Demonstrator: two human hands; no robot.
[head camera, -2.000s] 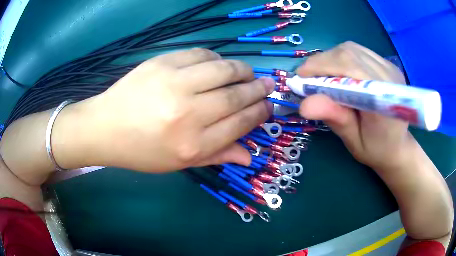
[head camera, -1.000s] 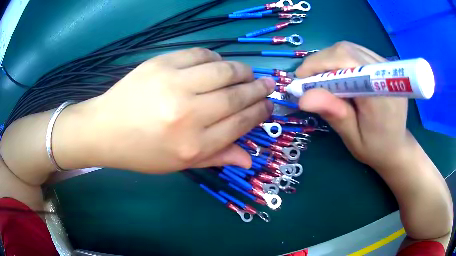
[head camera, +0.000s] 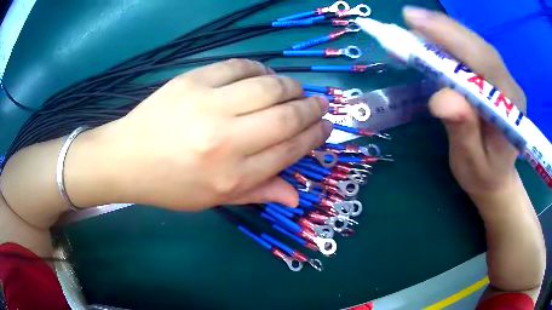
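Note:
My right hand (head camera: 484, 115) holds the white paint marker (head camera: 478, 91), its pale tip pointing up-left beside the upper ring terminals (head camera: 361, 10). The tip seems close to them; contact cannot be told. My left hand (head camera: 224, 136) lies flat over the middle of the black leads (head camera: 109, 75), fingertips on the blue sleeves near two red collars. A ring terminal (head camera: 361, 111) sticks out past those fingertips over the steel rule (head camera: 393, 108). Several more ring terminals (head camera: 327, 245) with red collars and blue sleeves are fanned out below. What is under my left palm is hidden.
The leads lie on a dark green bench top (head camera: 387, 260). A blue bin (head camera: 502, 30) stands at the upper right. Grey floor with a yellow line (head camera: 460, 295) shows beyond the bench edge at the lower right.
My right hand has moved the marker up and away from the terminals by my left fingertips, uncovering them and the rule. The marker is now tilted down to the right. The leads have shifted slightly.

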